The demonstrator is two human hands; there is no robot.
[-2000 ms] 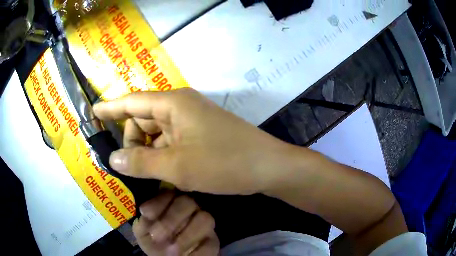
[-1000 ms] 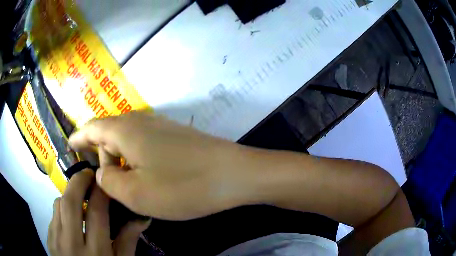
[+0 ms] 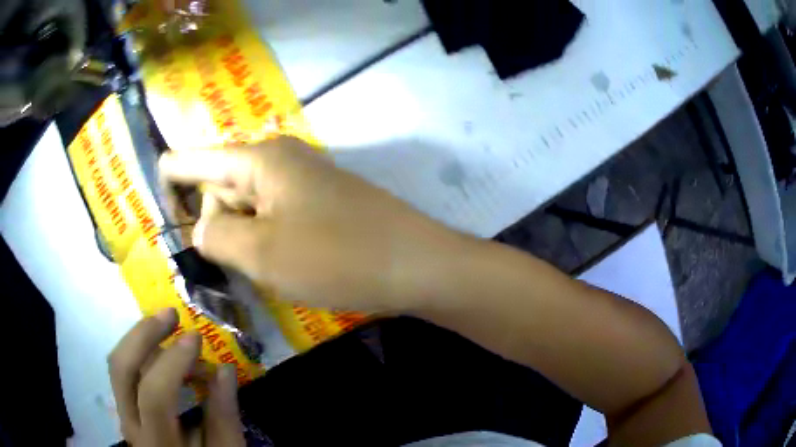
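A shiny metal guide point(image 3: 144, 144) runs between yellow tapes with red print point(image 3: 113, 188). A short black strip point(image 3: 199, 267) shows in its lower part, with crinkled clear material below it. My right hand point(image 3: 297, 227) reaches in from the right, its bent fingertips over the middle of the guide; blur hides whether they pinch anything. My left hand point(image 3: 179, 384) is at the lower left, fingers apart over the lower tape, with nothing seen in it. Black fabric point(image 3: 410, 384) lies below my right forearm.
Blurred metal machine parts point(image 3: 44, 61) are at the upper left. A black cut piece point(image 3: 511, 30) lies on the white table point(image 3: 419, 166) at the top. A curved white tray point(image 3: 758, 175) and a blue object point(image 3: 751, 358) are at the right.
My left hand has come away from the strip and opened lower down. My right hand still works at the guide, its fingers blurred. More of the lower guide and tape shows, and the view has shifted.
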